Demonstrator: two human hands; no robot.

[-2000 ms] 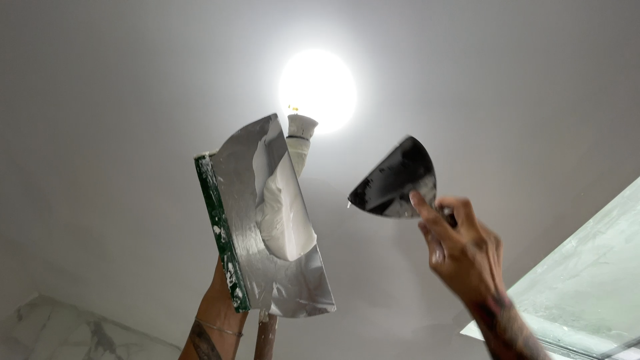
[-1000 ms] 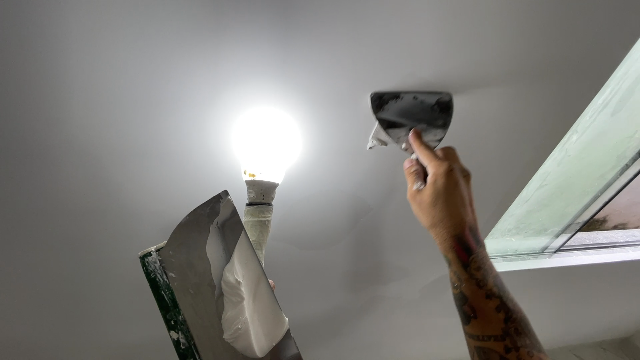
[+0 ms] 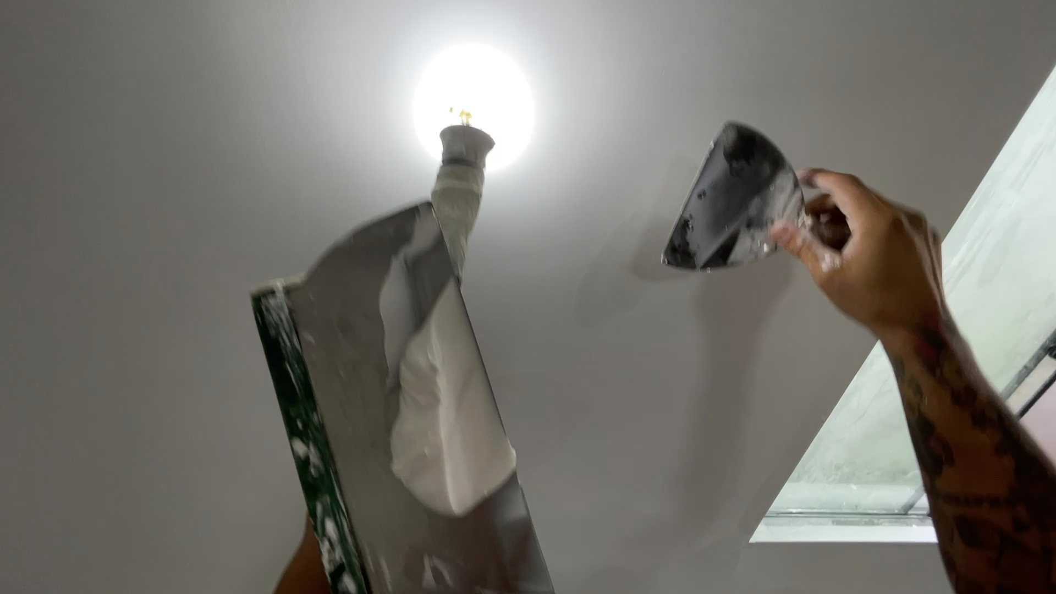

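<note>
My right hand (image 3: 858, 247) pinches a small, dark, curved-backed putty knife (image 3: 730, 206) between thumb and fingers, its straight edge facing left and smears of filler near the grip. At lower left, a wide steel finishing blade (image 3: 355, 412) with a green, filler-spattered back strip stands tilted in my left hand (image 3: 304, 569), which is mostly hidden behind it. A smooth mound of white filler (image 3: 450, 429) lies on this blade. Just above the wide blade's top corner is a lit bulb (image 3: 473, 103) in a holder on a pale, wrapped stem (image 3: 458, 202).
A smooth grey-white ceiling (image 3: 610, 396) fills most of the background, with shadows below the small knife. At right, behind my tattooed forearm, is a recessed opening (image 3: 858, 470) with pale greenish surfaces and a straight white edge.
One second ago the small knife was against the ceiling with a blob of filler at its left corner; now it is turned, its edge facing left. The wide blade shows higher in view.
</note>
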